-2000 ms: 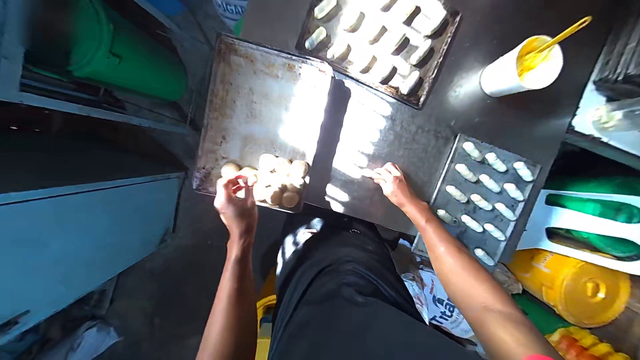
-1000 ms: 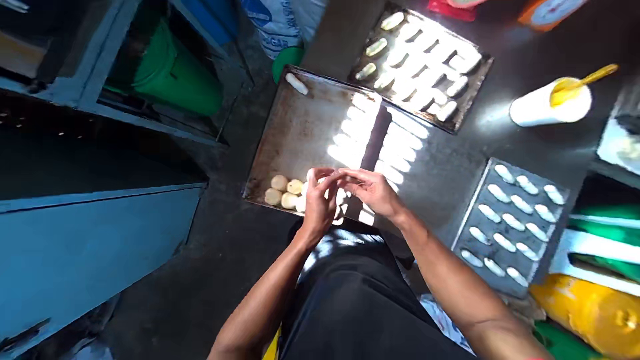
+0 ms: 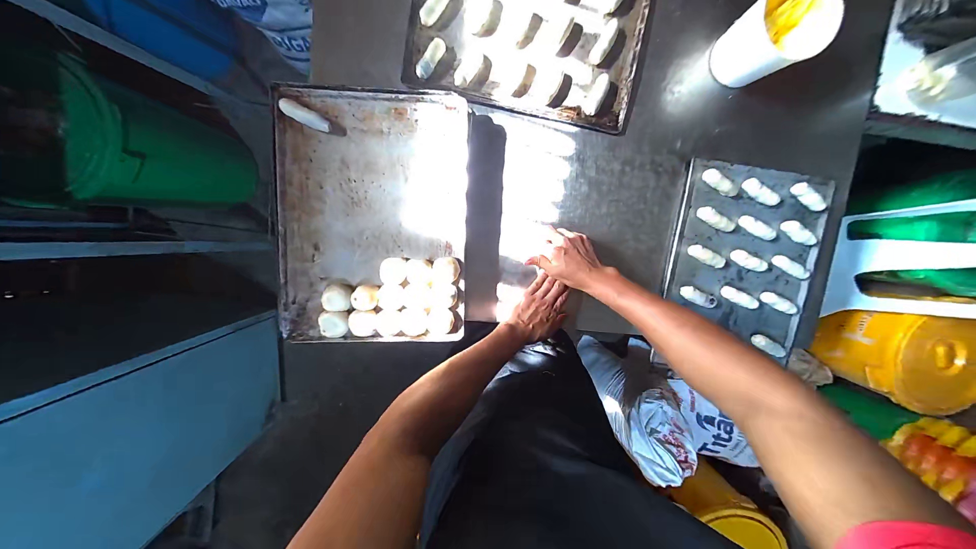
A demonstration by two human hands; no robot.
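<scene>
My left hand [image 3: 540,309] lies flat on the metal tabletop near its front edge, and the fingers of my right hand [image 3: 566,259] rest just above and beside it. Glare and the fingers hide whatever may be under them. Left of my hands, a baking tray [image 3: 358,206] holds round dough balls [image 3: 390,299] in its front right part and one long dough roll [image 3: 303,116] at its back left corner. A second tray [image 3: 627,91] of shaped dough rolls [image 3: 473,70] stands at the back. To the right, a smaller tray [image 3: 675,236] bears rows of dough rolls [image 3: 749,260].
A white container [image 3: 751,49] with yellow contents stands at the back right of the table. Yellow containers [image 3: 896,354] and a white slatted plastic piece [image 3: 907,255] lie beyond the right edge. Green bins [image 3: 175,152] sit on the left shelving, above a blue cabinet [image 3: 145,442].
My left hand was over the dough balls two seconds ago; it has moved right to the tabletop. A second ago my hands met above the tray's right edge. The view has shifted.
</scene>
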